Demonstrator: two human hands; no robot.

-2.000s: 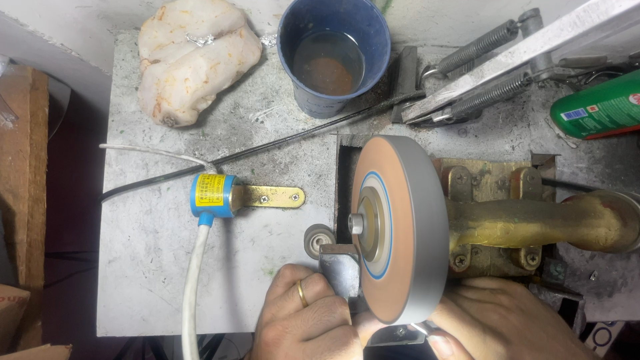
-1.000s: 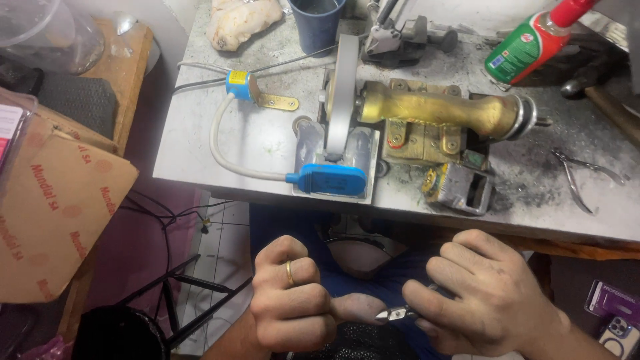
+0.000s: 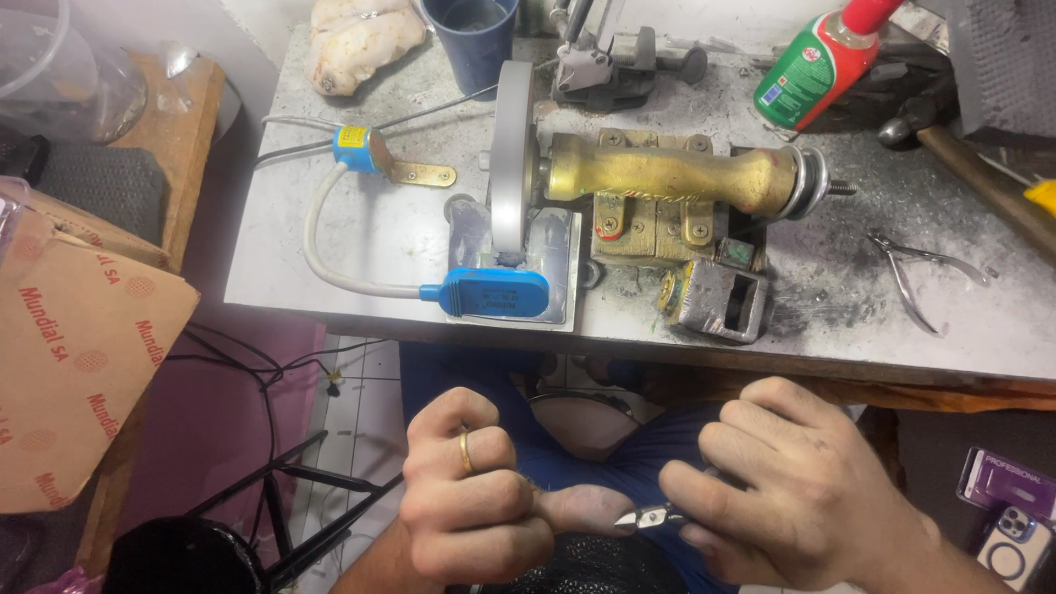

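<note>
My right hand [image 3: 792, 487] is closed around cuticle nippers [image 3: 652, 517]; only their small metal jaws show beyond the fingers. The jaw tips lie at the thumb of my left hand [image 3: 495, 495], which is stretched out toward them. The other left fingers are curled, a gold ring on one; no tool shows in them. Both hands are over the lap, below the bench edge. Beyond them stands a grinding wheel [image 3: 511, 157], edge-on, joined to a brass-coloured spindle housing [image 3: 676, 172]. A blue lamp head [image 3: 495, 293] on a white flexible neck lies below the wheel.
On the bench [image 3: 272, 272] are a blue cup [image 3: 474, 49], a green and red bottle [image 3: 817, 70], a hammer [image 3: 973, 181] and another pair of nippers [image 3: 912, 276]. A cardboard box [image 3: 74, 363] sits left. Phones [image 3: 1008, 540] lie at the lower right; cables hang lower left.
Both hands have left the grinding wheel and come back over the lap, a shift seen between the two earlier frames. The view has moved a lot. Since one second ago the hands have barely changed.
</note>
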